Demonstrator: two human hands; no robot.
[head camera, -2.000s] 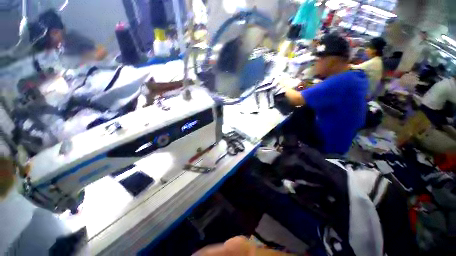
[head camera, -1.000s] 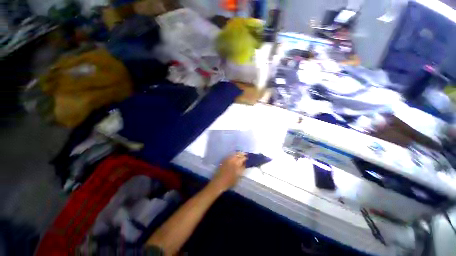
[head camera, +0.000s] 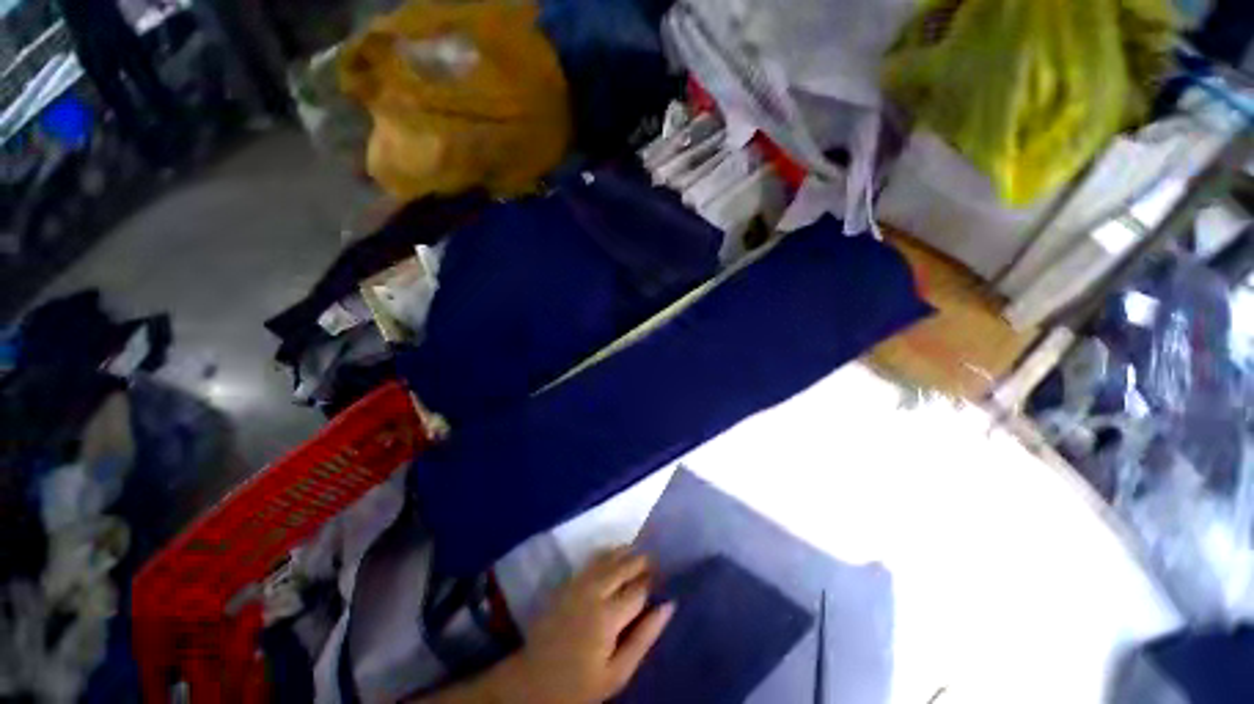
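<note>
My left hand (head camera: 591, 635) reaches in from the bottom edge, with its fingers bent and close together. Its fingertips are at the left edge of a small navy panel (head camera: 729, 630); whether they pinch it or only touch it cannot be told. The panel lies on a larger grey-blue piece (head camera: 853, 605) on the bright white table (head camera: 1004, 536). A long navy cloth piece (head camera: 688, 392) lies along the table's left edge, beyond my hand. My right hand is out of the picture.
A red slotted basket (head camera: 275, 498) with grey and white pieces stands at the lower left. Beyond are a yellow-orange sack (head camera: 475, 103), white bags (head camera: 784, 48) and a yellow-green bag (head camera: 1045, 96). Cloth piles (head camera: 83, 509) lie on the floor at far left.
The view has swung left from the sewing machine, which has left the picture. My left hand and the small navy panel now show over the grey-blue piece. The basket and long navy cloth appear nearer.
</note>
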